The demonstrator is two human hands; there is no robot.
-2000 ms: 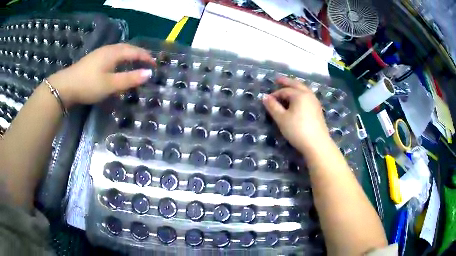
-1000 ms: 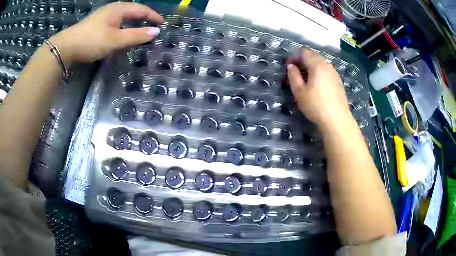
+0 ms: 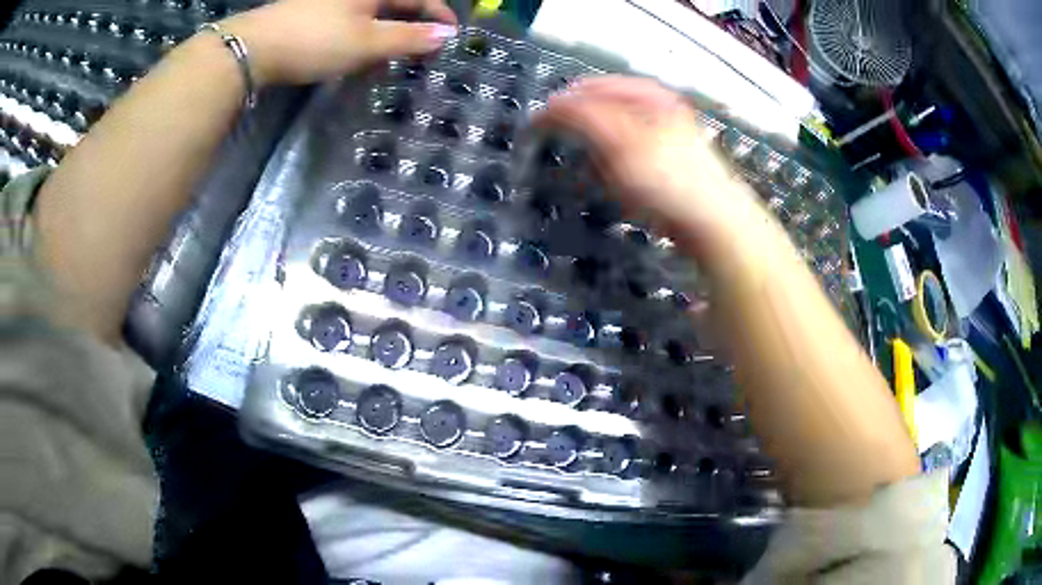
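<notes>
A clear blister tray (image 3: 400,463) lies in front of me, with dark round parts (image 3: 454,359) in its rows of pockets. My left hand (image 3: 343,40) is at the tray's far left corner, partly cut off by the top edge; its thumb lies at the tray's rim and I cannot tell if the fingers hold anything. My right hand (image 3: 634,137) is over the upper middle of the tray, blurred, palm down, its fingertips pointing left; whether it holds a part is hidden.
Another tray with dark parts (image 3: 103,57) lies at the far left. White paper (image 3: 674,57) is behind the tray. At right are a white roll (image 3: 890,207), a tape roll (image 3: 929,304), a yellow handle (image 3: 904,383), plastic bags and a green bag (image 3: 1015,503). A fan (image 3: 859,40) stands back right.
My right hand has moved left across the tray from its right part, and its fingers look more stretched out. My left hand stays at the tray's far left corner. The view has shifted.
</notes>
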